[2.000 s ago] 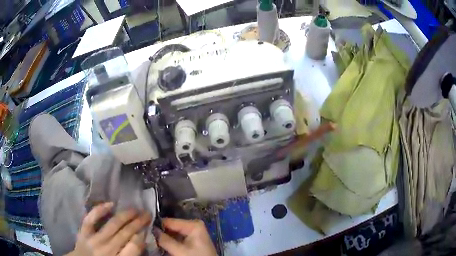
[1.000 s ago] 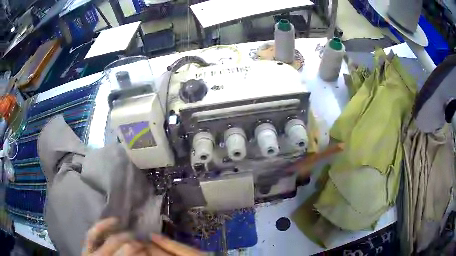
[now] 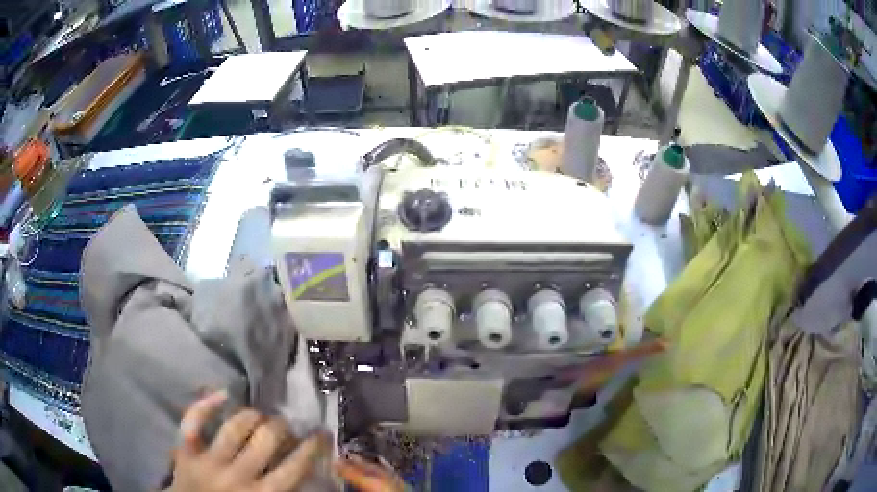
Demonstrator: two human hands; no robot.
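The grey-taupe cloth (image 3: 183, 356) lies bunched left of the needle area of the white overlock machine (image 3: 519, 216). My left hand (image 3: 245, 452) lies on the lower part of the cloth, fingers spread and bent over it; the hand is cut off by the bottom edge. My right hand (image 3: 370, 476) shows only as a blurred bit of fingers at the bottom edge, by the cloth's right edge; its grip is hidden. The front looper cover (image 3: 452, 404) sits below the four tension dials (image 3: 493, 319).
Olive-green cut pieces (image 3: 731, 336) hang right of the machine, with beige-khaki pieces (image 3: 813, 404) beyond. Striped cloth (image 3: 125, 226) covers the table at left. Two thread cones (image 3: 581, 139) stand behind the machine. A thin reddish-brown strip (image 3: 620, 360) sticks out right of the dials.
The view has tilted up, so the machine sits lower and further right. My right hand, largely visible two seconds ago, is now mostly below the frame. My left hand stays on the cloth.
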